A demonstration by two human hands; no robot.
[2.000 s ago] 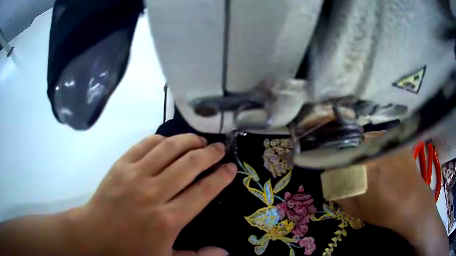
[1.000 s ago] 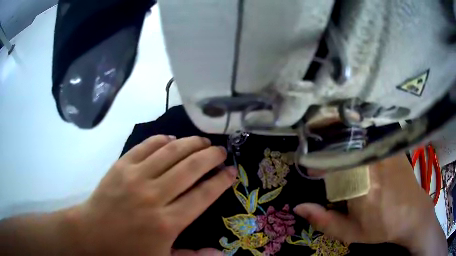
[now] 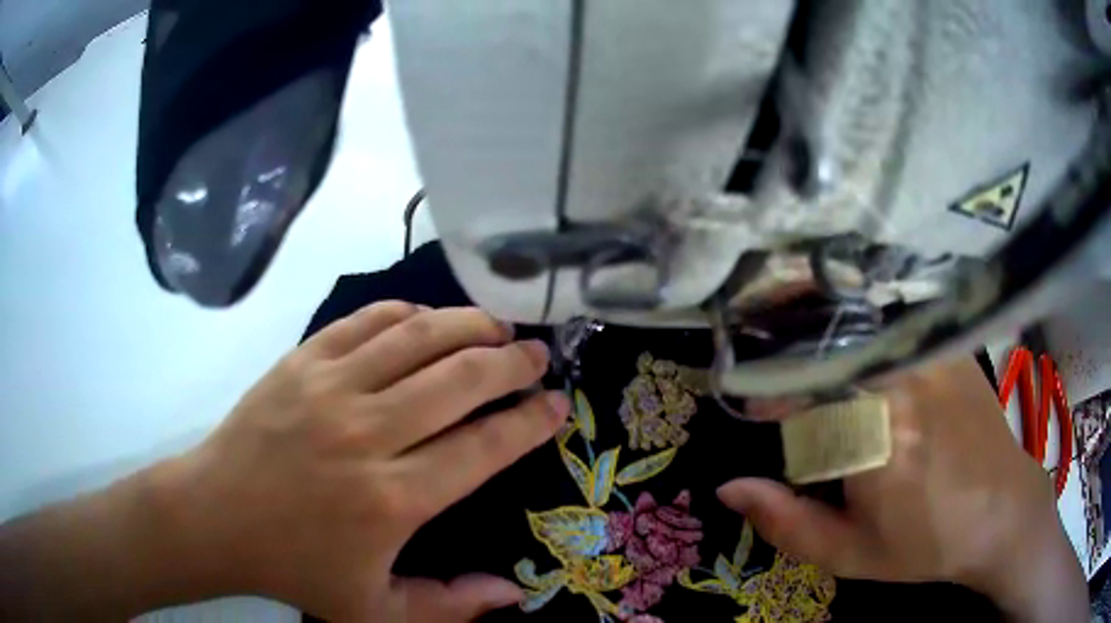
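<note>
A black fabric panel lies under the white sewing machine head. Its embroidered flowers are pink, tan and yellow with leaves. My left hand lies flat on the fabric, left of the small metal presser foot, fingertips close beside it. My right hand rests on the fabric's right side, thumb pointing left; its fingers are partly hidden behind the machine head and a cream-coloured block. The needle cannot be made out clearly.
A dark hanging shape with a shiny grey end is left of the head. Red-orange scissor handles lie at the right. A yellow warning triangle is on the machine. The white table extends left.
The fabric and its flowers have shifted left and down, and more black cloth shows behind my left hand. My right hand's thumb has come out onto the fabric. My left hand has barely moved.
</note>
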